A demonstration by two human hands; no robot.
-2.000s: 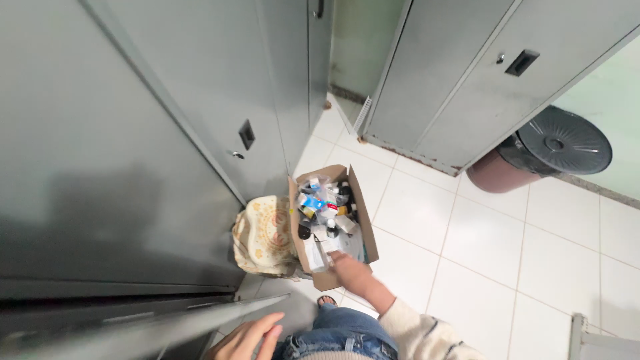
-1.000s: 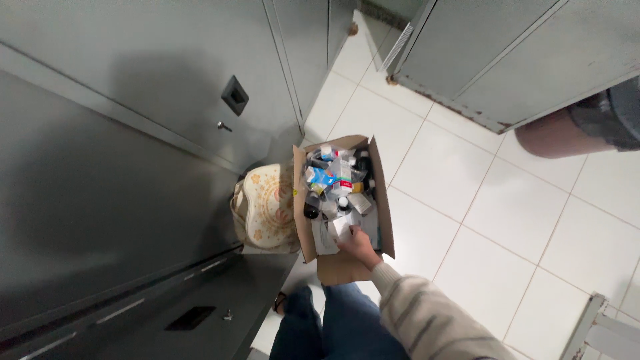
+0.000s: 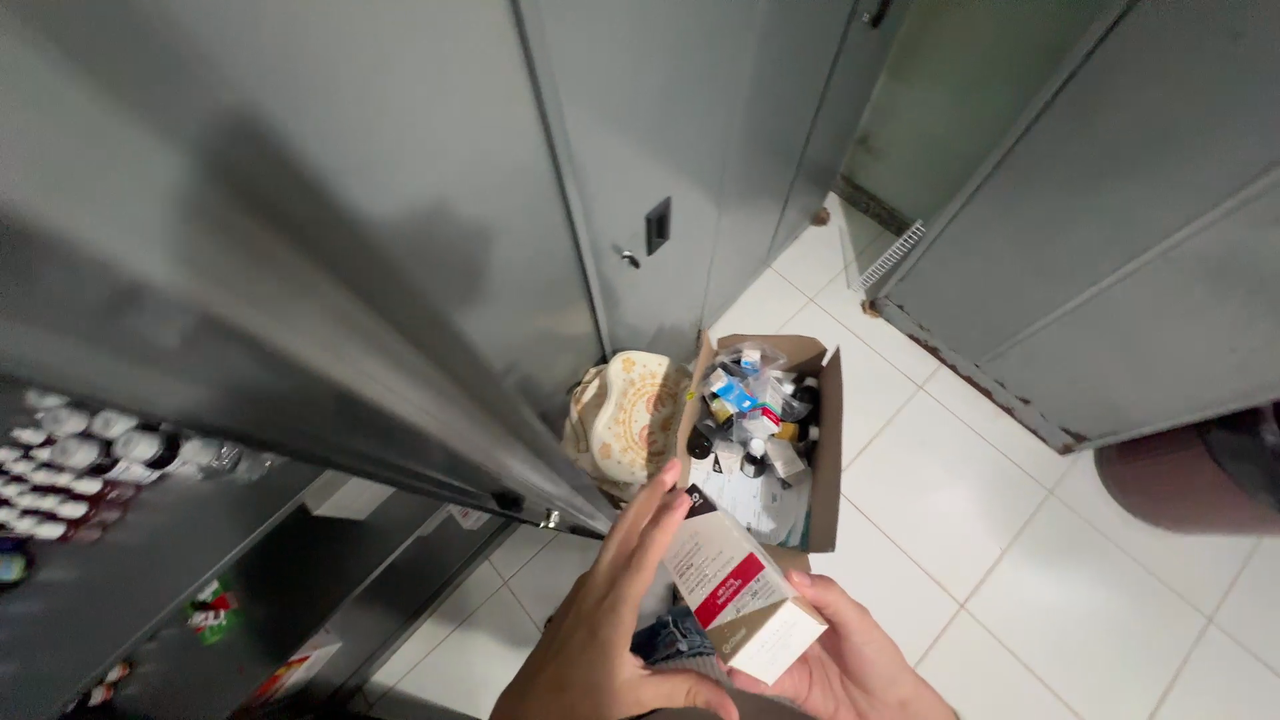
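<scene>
My right hand (image 3: 850, 655) is closed around the lower end of a small white, red and gold carton (image 3: 735, 590) that bears writing. Beside the carton's left side is my left hand (image 3: 610, 610), fingers apart; whether it touches the carton I cannot tell. Beyond both hands an open cardboard box (image 3: 827, 460) stands on the tiled floor, with small bottles, cartons and clear plastic bags in it. A dark bottle with a white cap (image 3: 753, 462) lies among them.
A cream patterned bag or cushion (image 3: 640, 415) sits left of the box. At lower left, an open grey metal cabinet has shelves (image 3: 290, 560) with rows of capped bottles (image 3: 100, 440) and packets. Another grey cabinet (image 3: 1100, 250) and a brownish bin (image 3: 1170, 485) are at the right.
One second ago my right hand was in the cardboard box; now it holds the carton nearer to me. My left hand has come into view. The view has turned, showing the cabinet's shelves.
</scene>
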